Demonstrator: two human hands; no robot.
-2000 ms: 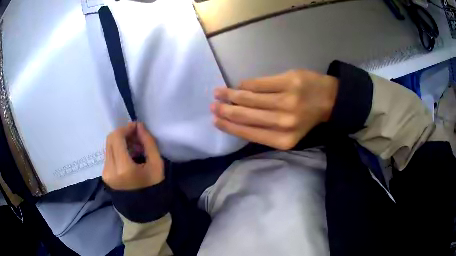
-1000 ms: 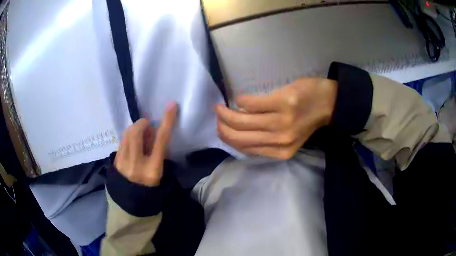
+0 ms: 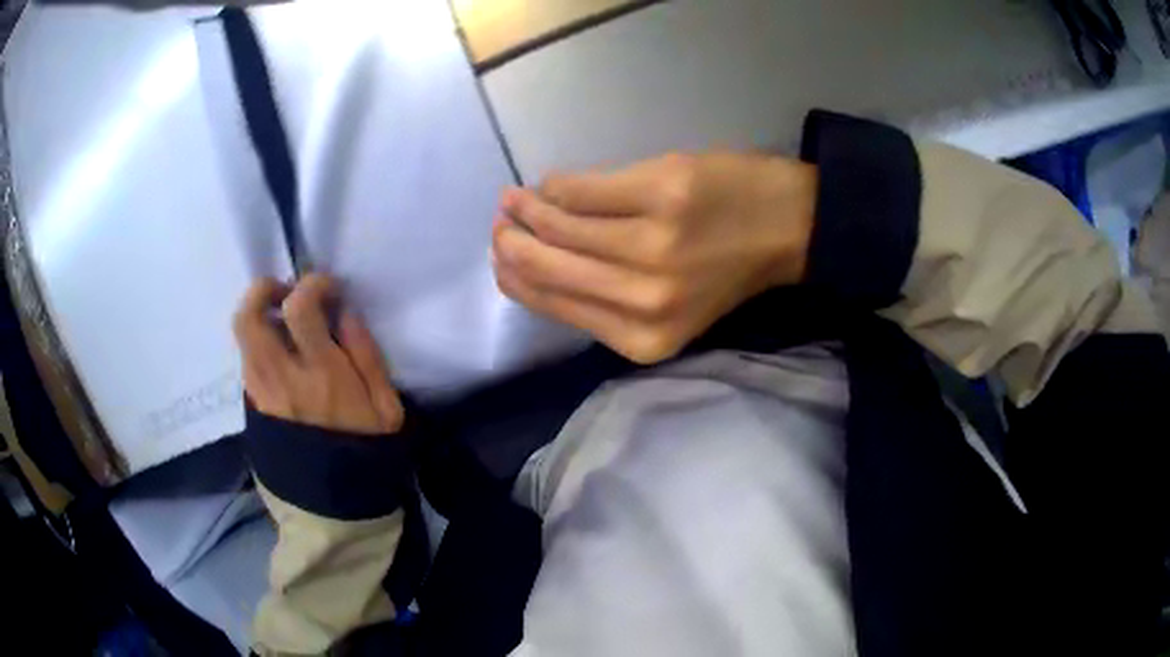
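A light panel point(image 3: 398, 193) lies on the white table under both hands, its lower part reaching the table's front edge. A dark panel point(image 3: 261, 116) shows as a narrow navy strip on its left part, and a thin dark line runs along its right edge. My left hand point(image 3: 314, 353) has its fingertips on the lower end of the navy strip. My right hand point(image 3: 654, 250) pinches the right edge of the light panel between thumb and fingers. What lies under the fingertips is hidden.
The golden machine bed point(image 3: 539, 26) is at the top. Dark-handled scissors point(image 3: 1091, 45) lie at the upper right. Light cloth point(image 3: 193, 526) hangs below the table at lower left. Blue edges and pale cloth show at the far right. Grey cloth point(image 3: 693, 513) covers the lap.
My right hand has moved left and up with the cloth edge. My left hand has moved left, its raised finger now lowered towards the cloth. The scissors sit higher in view.
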